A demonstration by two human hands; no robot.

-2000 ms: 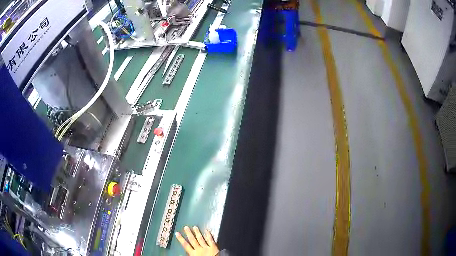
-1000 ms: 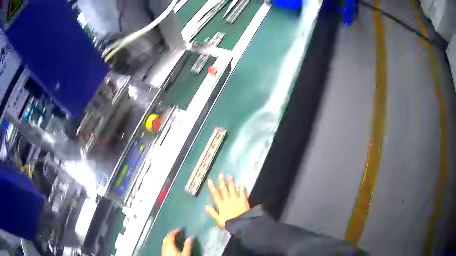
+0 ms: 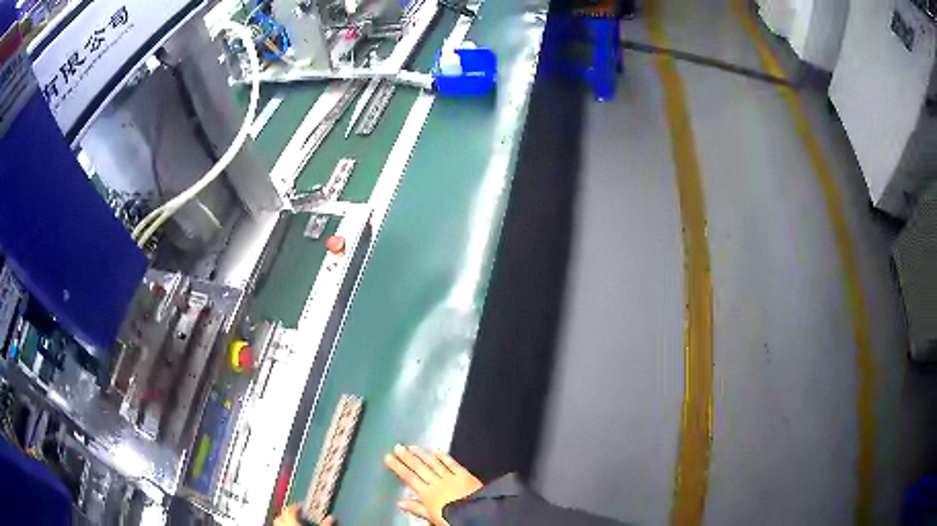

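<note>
A pale, narrow strip part with a row of holes (image 3: 335,452) lies lengthwise on the green bench top near the lower edge of the picture. My left hand (image 3: 301,517) is at the strip's lower end, mostly cut off by the picture's edge; only some fingertips show, and whether they grip the strip cannot be told. My right hand (image 3: 437,483) is to the right of the strip, palm down with fingers extended, over the bench's front edge, holding nothing and apart from the strip.
A machine with a yellow and red emergency stop button (image 3: 241,355) stands at the left. More strips (image 3: 340,179) lie behind the white rail (image 3: 403,154). A small blue bin (image 3: 466,72) sits farther along the bench. A stool with blue legs (image 3: 604,62) stands on the aisle floor.
The view has swung. My left hand is now at the strip's lower end, where before it was below and apart from it. My right hand's fingers are closer together and farther from the strip.
</note>
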